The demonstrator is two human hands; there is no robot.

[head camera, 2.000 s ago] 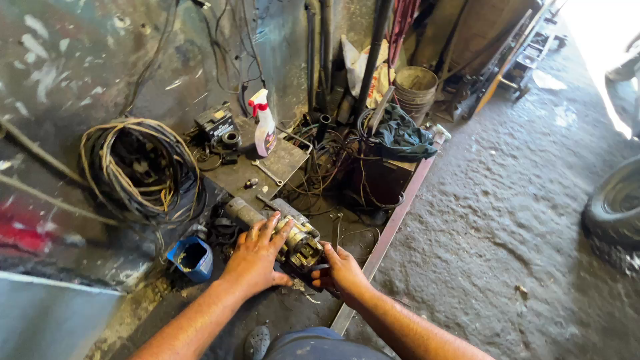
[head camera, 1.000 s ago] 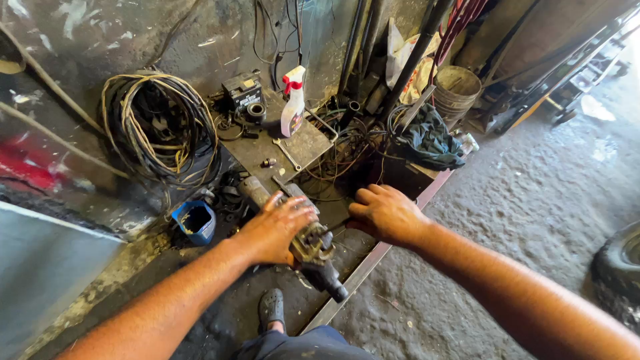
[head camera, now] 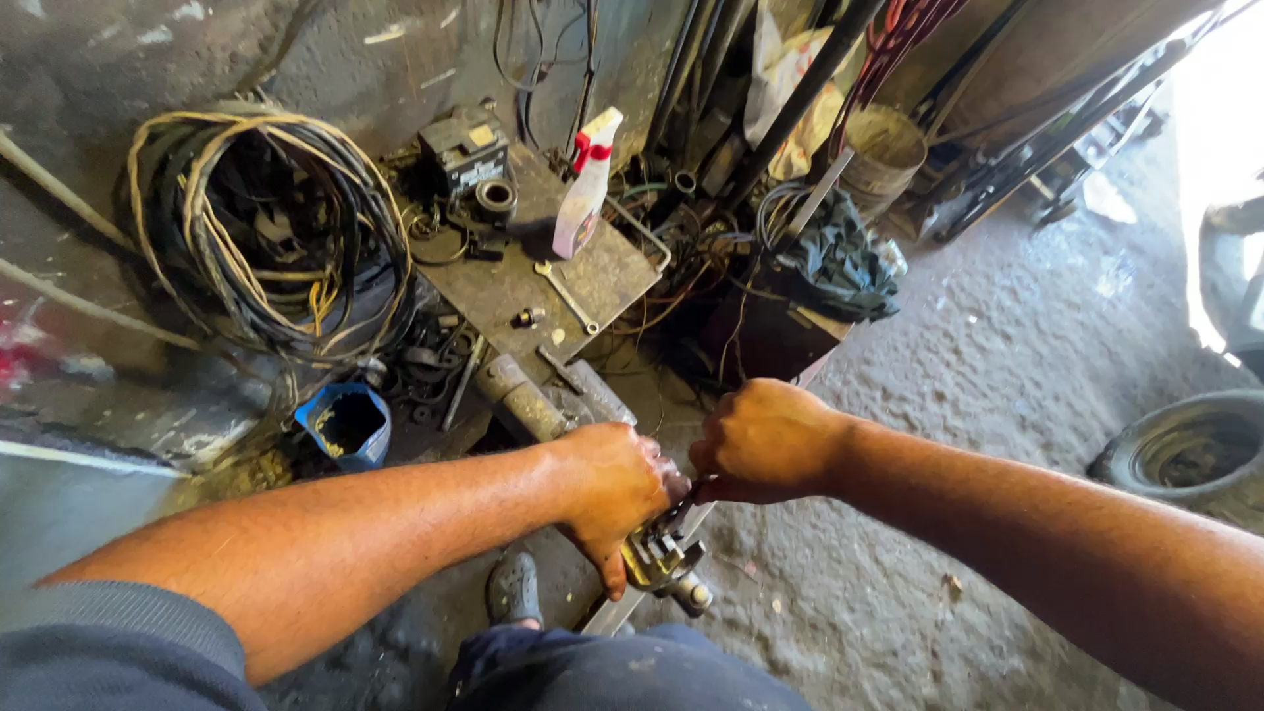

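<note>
My left hand is wrapped over a greasy metal part with a yellowish body, its thumb along the near side. Just right of it, my right hand is closed in a fist around a thin dark tool, mostly hidden by the fingers, whose end meets the part beside my left fingertips. Beyond my left hand lies the metal cylinder of what looks like a bench vise. A combination wrench and a small metal fitting rest on the steel plate behind, near a white spray bottle with a red trigger.
Coiled cables hang at the left above a cut blue container. A battery and a bearing ring stand at the back. A dark plastic bag, a bucket and a tire are to the right.
The metal part under my left hand has changed its angle. My right hand was at its near end two seconds ago, and is now a fist at its right side. The view has shifted.
</note>
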